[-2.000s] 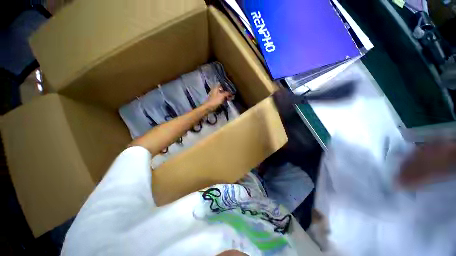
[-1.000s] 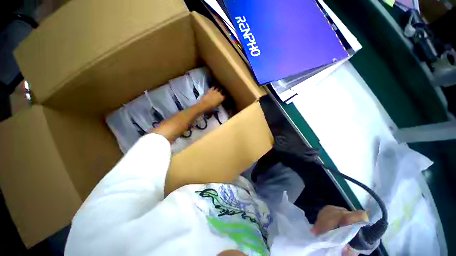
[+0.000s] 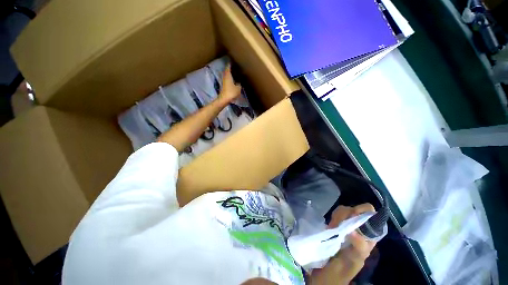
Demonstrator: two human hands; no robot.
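Observation:
The open brown carton (image 3: 245, 161) holds a row of whitish bagged appliances (image 3: 181, 108) with black cords looped on them. My left hand (image 3: 229, 89) is inside the carton, at the upper right end of the row, against the bags; whether its fingers grip anything is unclear. My right hand (image 3: 356, 239), at the lower right, is shut on another bagged appliance (image 3: 374, 222). A dark, ribbed part shows at the bag mouth, and a black cord (image 3: 362, 179) runs up from it. Much of this bag is hidden by the hand and its own folds.
A blue-purple RENPHO printed sheet (image 3: 334, 33) lies on a stack beside the carton's right wall. The green-edged line with its white surface (image 3: 384, 122) runs down the right. Loose translucent bags (image 3: 457, 222) lie on its lower part.
My right hand has drawn the bagged appliance in from the line, slightly left and toward my body. My left hand has shifted slightly upward within the carton, its fingers now pointing up.

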